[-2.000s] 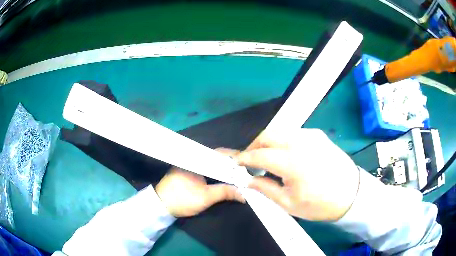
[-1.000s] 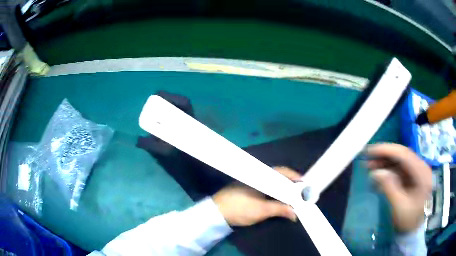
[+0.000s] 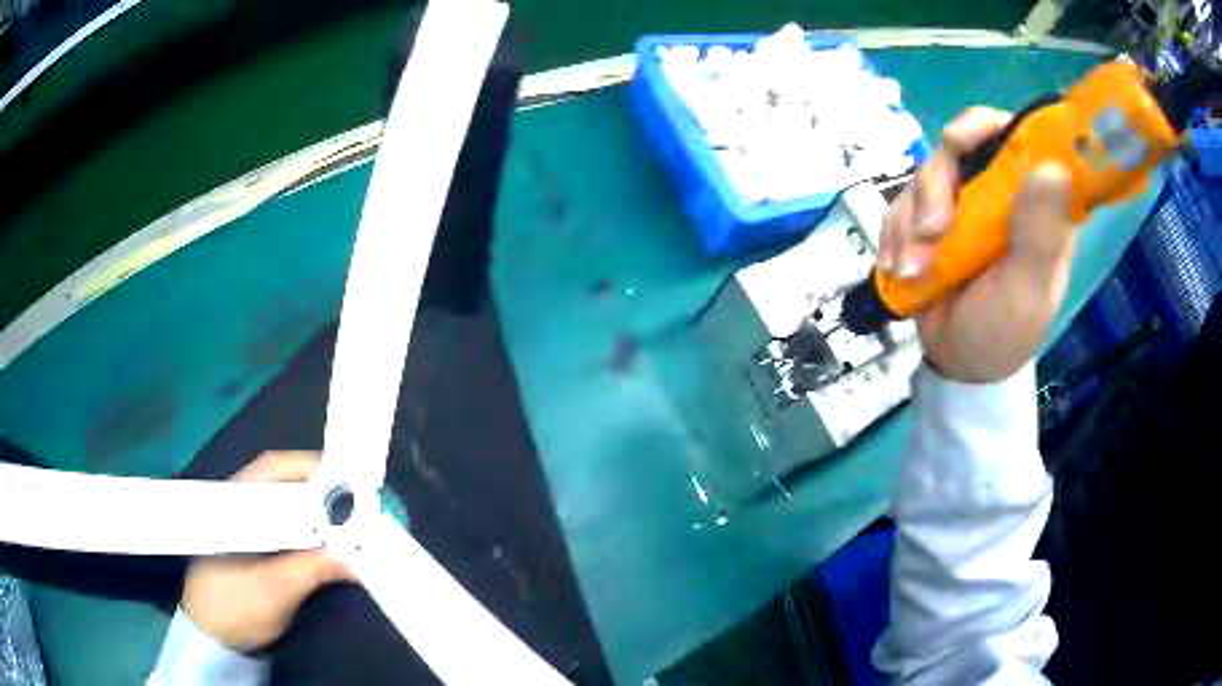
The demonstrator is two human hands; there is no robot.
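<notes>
The white three-leg base lies over the matt-black fixture at the left, its centre hub showing an open round hole. My left hand holds the base at the hub, fingers partly hidden beneath it. My right hand grips the orange electric screwdriver, tilted, its black nose over the pick-up point of the pale grey screw feeder. The driver's tip is too small to tell whether it holds a screw.
A blue parts bin heaped with small white fittings stands behind the feeder. Loose screws lie on the teal mat left of the feeder. The dark green conveyor belt runs along the back. Part of a clear bag shows at the left edge.
The view has turned right. My right hand has left the base area and taken hold of the screwdriver, bringing it down to the feeder. My left hand has stayed at the hub.
</notes>
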